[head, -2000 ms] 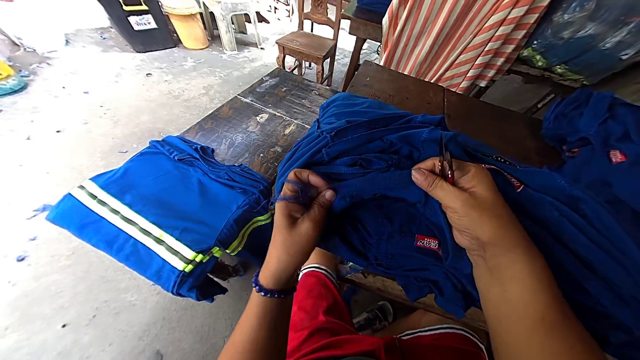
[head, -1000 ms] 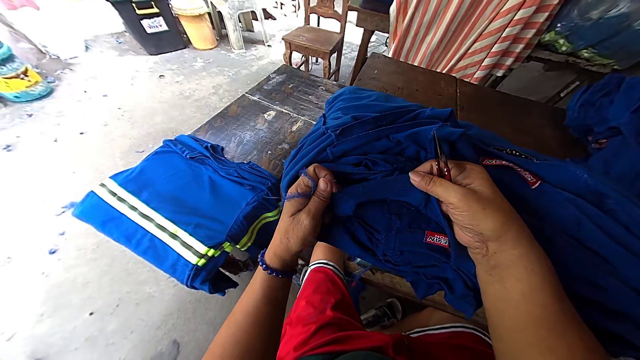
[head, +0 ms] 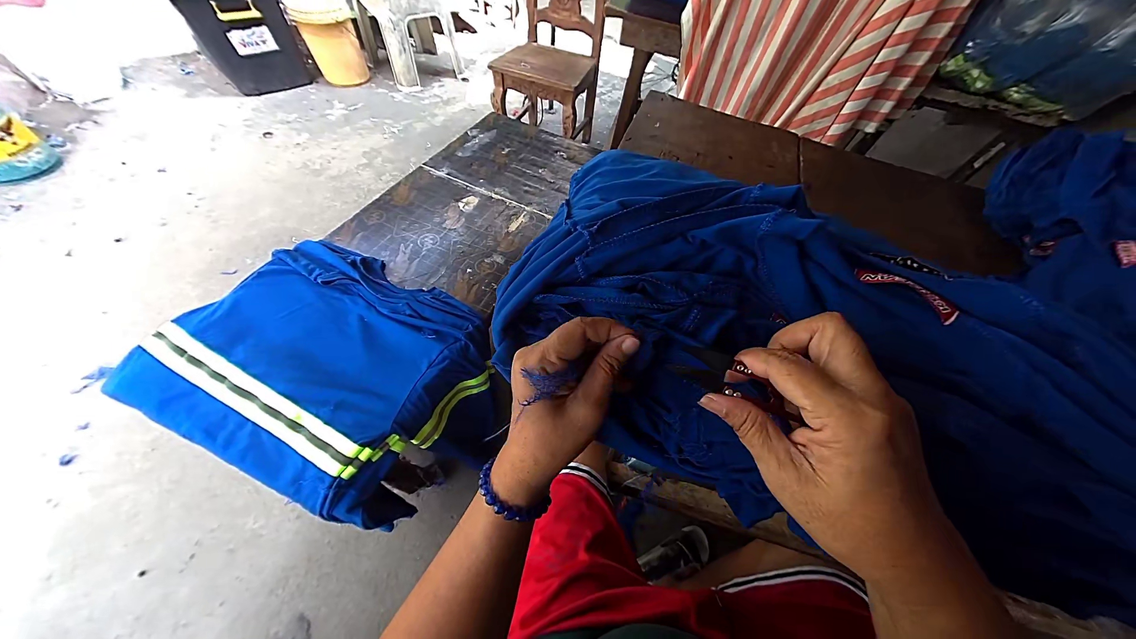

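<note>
My left hand (head: pixel 572 390), with a beaded bracelet on its wrist, pinches a bit of blue fabric or thread, and a tuft of blue thread sticks out of its palm. In my right hand (head: pixel 821 430) is a small pair of thread snips (head: pixel 738 377) with reddish handles, its dark blades pointing left toward my left hand. Under both hands lies a heap of blue garments (head: pixel 657 213) with stitched seams and a red label. Left of it, a folded blue shirt (head: pixel 293 328) with white, grey and yellow-green stripes hangs over the table's edge.
The dark wooden table (head: pixel 444 209) runs beneath the clothes. More blue garments (head: pixel 1065 204) lie at the right. Beyond stand a wooden chair (head: pixel 543 71), a black bin (head: pixel 248 49), a yellowish bucket (head: pixel 330 44) and a striped cloth (head: pixel 799 62). Thread scraps dot the floor.
The snips, upright in my right hand before, now point left toward my left hand. The garment's red label that showed between my hands is no longer plainly seen there.
</note>
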